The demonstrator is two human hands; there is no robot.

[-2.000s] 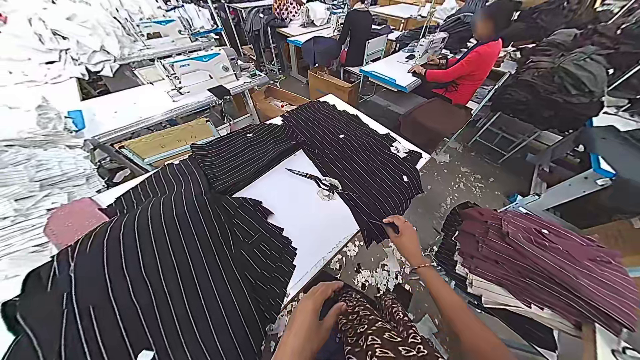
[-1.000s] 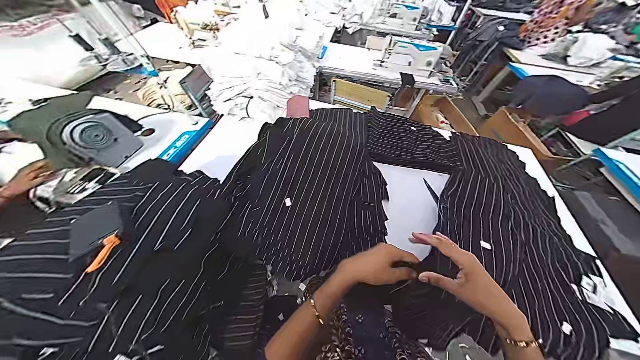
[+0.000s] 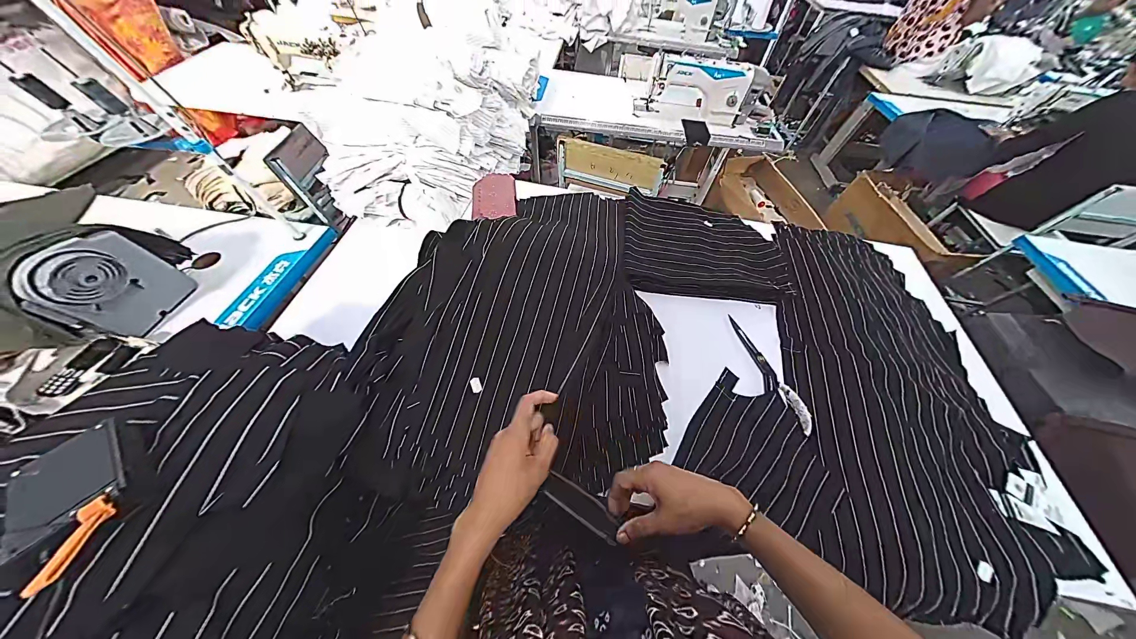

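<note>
My left hand (image 3: 519, 457) and my right hand (image 3: 670, 506) are low in the middle of the view, with a dark strip of fabric (image 3: 579, 506) stretched between them. The right hand pinches one end, and the other end runs to the left hand. Beyond the left hand lies a wide stack of black pinstriped fabric pieces (image 3: 541, 311). A separate pinstriped piece (image 3: 763, 444) lies before the right hand, partly over the white tabletop (image 3: 701, 346). Scissors (image 3: 754, 351), their handle wrapped in pale cloth, rest at its far edge.
More pinstriped stacks lie left (image 3: 231, 479), right (image 3: 896, 390) and at the back (image 3: 701, 244). A dark box-like object (image 3: 62, 488) with an orange-handled tool (image 3: 69, 546) sits on the left stack. Behind are a white fabric heap (image 3: 417, 115), a sewing machine (image 3: 706, 89) and cardboard boxes (image 3: 768, 191).
The view has swung left since two seconds ago. My hands have moved apart since one second ago, and the dark strip now shows between them. A pinstriped piece now lies beside the scissors.
</note>
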